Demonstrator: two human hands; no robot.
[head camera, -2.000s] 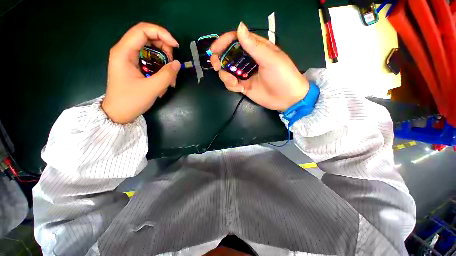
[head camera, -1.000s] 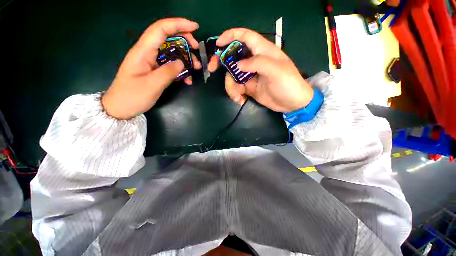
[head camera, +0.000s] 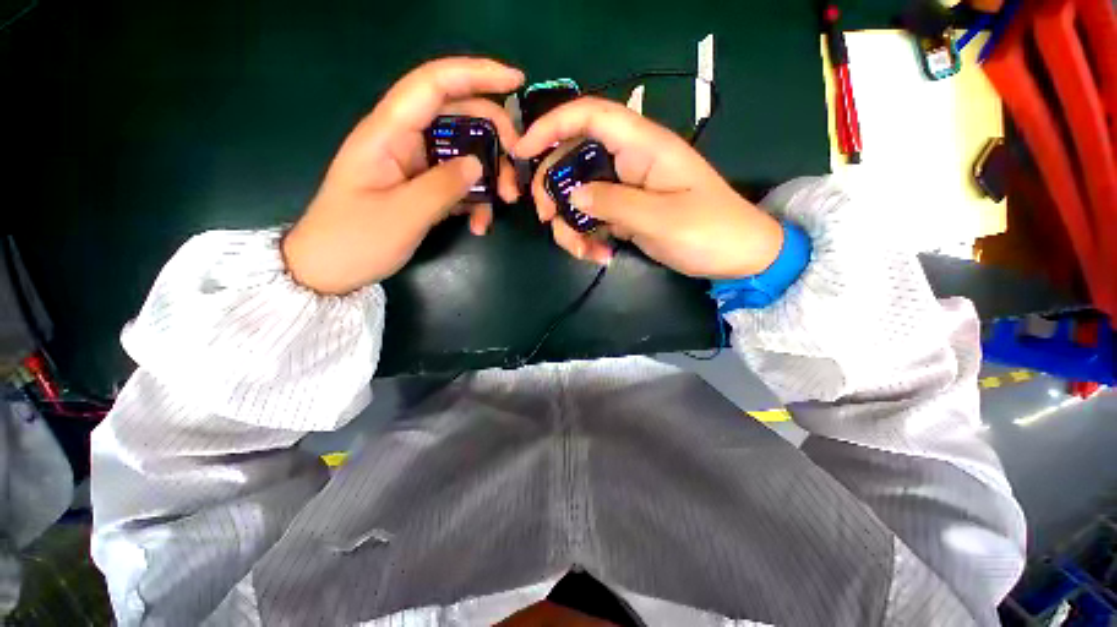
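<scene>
My left hand (head camera: 386, 184) holds a smartwatch unit (head camera: 461, 145) by its edges, with the thumb on its lit screen, which shows a dark list. My right hand (head camera: 661, 196) holds a second smartwatch unit (head camera: 581, 172) close beside it, its thumb also on the lit screen with a similar list. The two watches do not touch. A reference watch (head camera: 550, 93) lies on the green bench mat (head camera: 245, 98) behind my fingers and is partly hidden. A blue wrist band (head camera: 772, 272) is on my right wrist.
White tape strips (head camera: 704, 76) and a thin black cable (head camera: 573, 309) lie on the mat. At right are a red marker pen (head camera: 846, 108), a paper sheet (head camera: 913, 159), a set-aside watch (head camera: 940, 56) on the paper's far edge, a dark piece (head camera: 990, 169) and red trays (head camera: 1051, 147).
Both hands have come closer together. The screens have changed from coloured pictures to dark lists. My left thumb has moved onto its watch's screen. The view has shifted slightly.
</scene>
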